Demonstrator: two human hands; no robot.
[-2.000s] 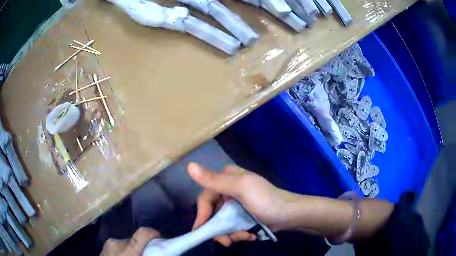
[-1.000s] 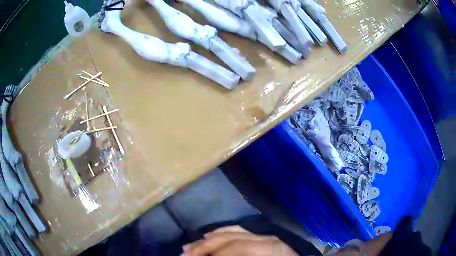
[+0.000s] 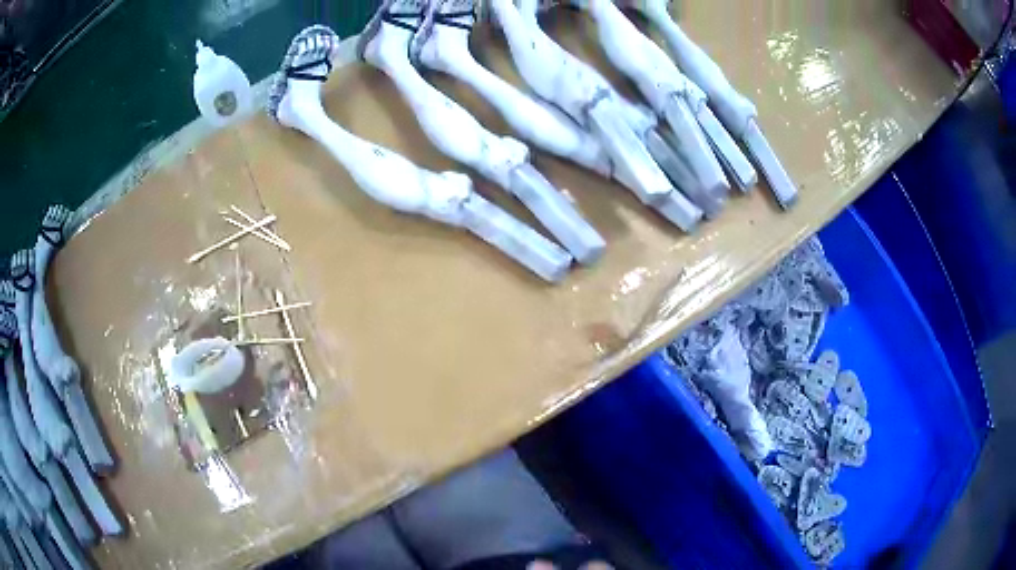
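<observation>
Several white skeleton legs (image 3: pixel 384 178) lie in a row along the table's far side, feet away from me, squared ends towards me. A small white cup (image 3: pixel 228 364) stands on a brown stained pad at the left, with a yellow strip (image 3: pixel 201 423) beside it. No stick shows in the cup. Thin pale swabs (image 3: pixel 296 347) lie crossed to its right. Only a small bit of a hand (image 3: pixel 568 566) shows at the bottom edge. I cannot tell which hand it is or whether it holds anything. The rest of both hands is out of view.
More skeleton legs (image 3: pixel 50 412) lie at the left edge. A white squeeze bottle (image 3: pixel 221 89) is at the far edge, by a green surface. At the lower right, a blue bin (image 3: pixel 914 445) holds many grey sole covers (image 3: pixel 819 501) and a crumpled whitish thing. Clear tape covers the table edge.
The hands and the leg held two seconds ago have dropped out of view at the bottom. The view has tilted up, showing the legs' feet and the bottle. The stick in the cup no longer shows.
</observation>
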